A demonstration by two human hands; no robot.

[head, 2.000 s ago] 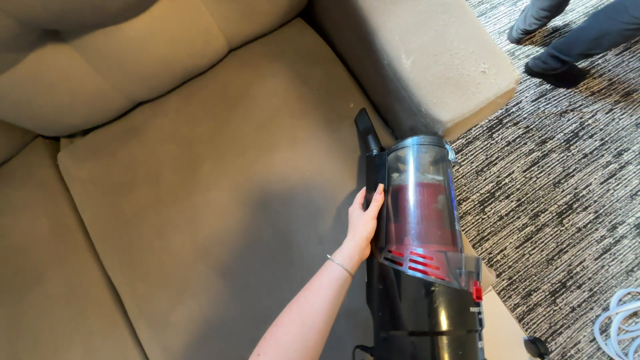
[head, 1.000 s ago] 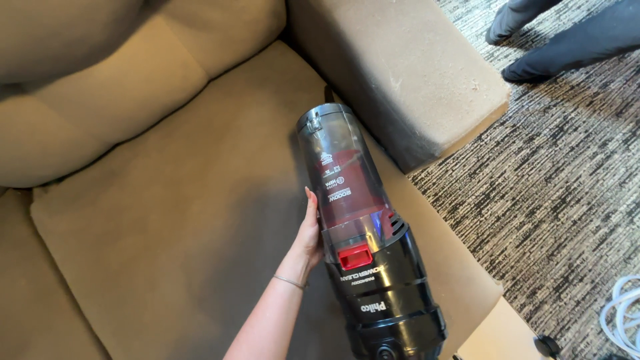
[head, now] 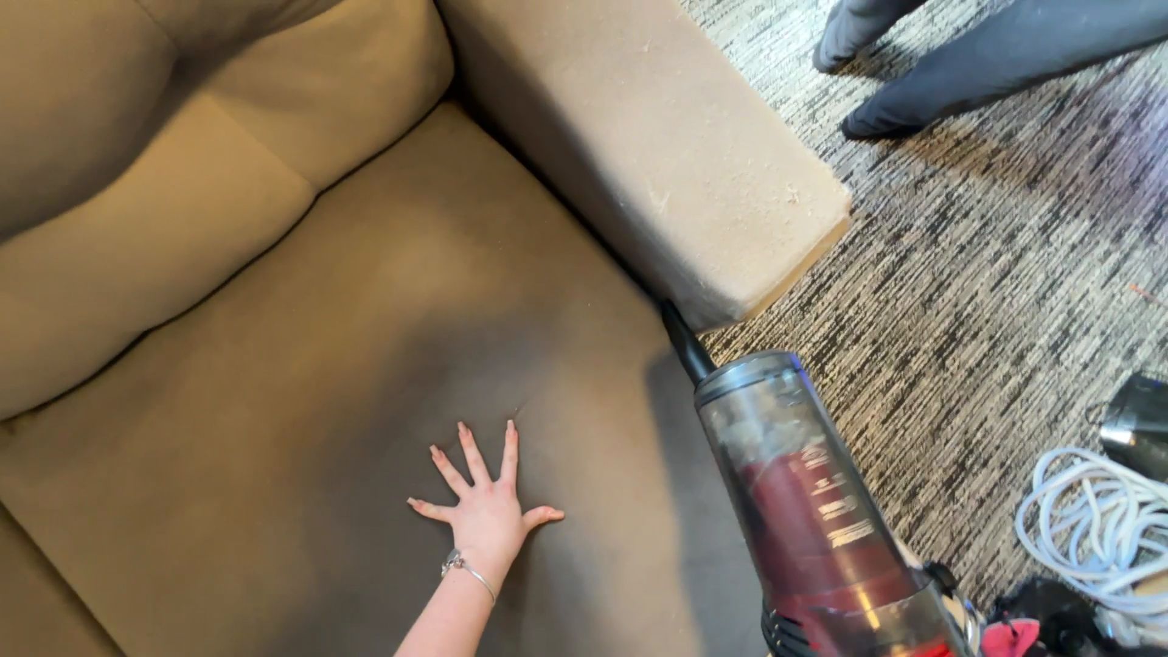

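Observation:
My left hand (head: 486, 516) lies palm down on the brown sofa seat cushion (head: 274, 365), fingers spread, with a thin bracelet at the wrist. To its right is a handheld vacuum cleaner (head: 812, 493) with a clear dust cup, a dark red part inside and greyish dust near its top. The vacuum's black crevice nozzle (head: 686, 342) points at the seam between the seat and the sofa armrest (head: 675, 155), by the armrest's front corner. The lower end of the vacuum runs out of the frame, and my right hand is not seen.
Light specks and scratches mark the armrest. Beyond it, a person's lower legs in dark trousers (head: 985, 73) are on the patterned carpet (head: 985, 301). A coiled white cord (head: 1095, 520) and a dark object (head: 1136, 424) lie at the right. Back cushions (head: 228, 173) border the seat.
My left hand has come off the vacuum's side and now rests on the seat. Since a second ago the vacuum has moved right and down, and its nozzle has come back into sight.

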